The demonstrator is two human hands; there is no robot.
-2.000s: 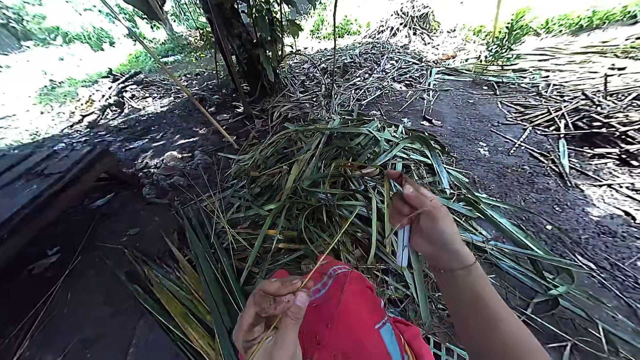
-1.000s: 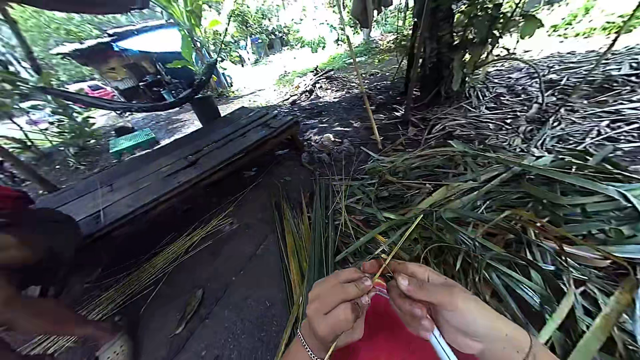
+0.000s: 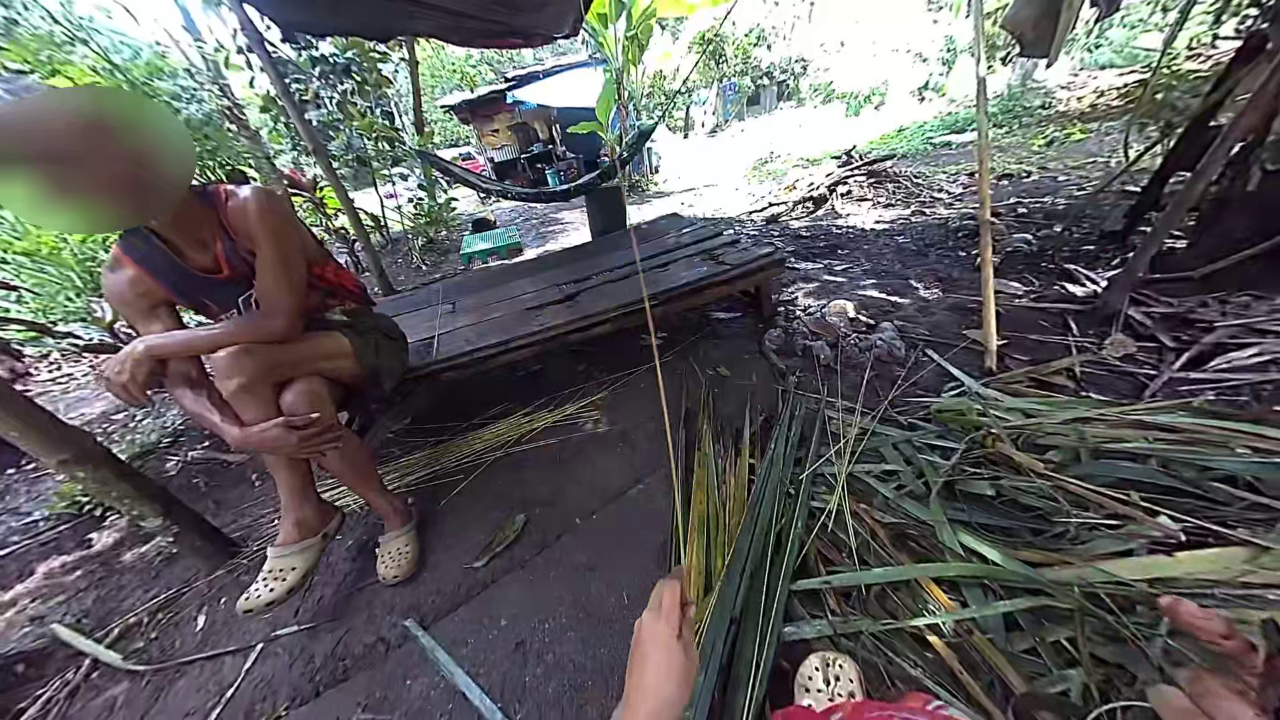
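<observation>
My left hand (image 3: 660,645) is at the bottom centre, its fingers closed on the lower end of a long thin leaf midrib (image 3: 655,370) that points up toward the bench. Beside it lies a bundle of long green and yellow palm leaves (image 3: 745,540). At the bottom right edge is my right hand (image 3: 1215,650), partly cut off and blurred, over the heap of leaf strips (image 3: 1060,490); whether it holds anything is unclear. Thin stripped midribs (image 3: 490,440) lie on the ground by the bench.
A person (image 3: 250,300) sits at the left end of a dark wooden bench (image 3: 580,290). A hammock (image 3: 540,190) hangs behind. An upright pole (image 3: 985,200) stands right of the bench, near stones (image 3: 840,335). A leaf strip (image 3: 455,670) lies on the dark ground.
My hands, together at the thin midrib one second ago, are now far apart, with the midrib in the left one. The view has swung left, bringing the seated person more fully into sight.
</observation>
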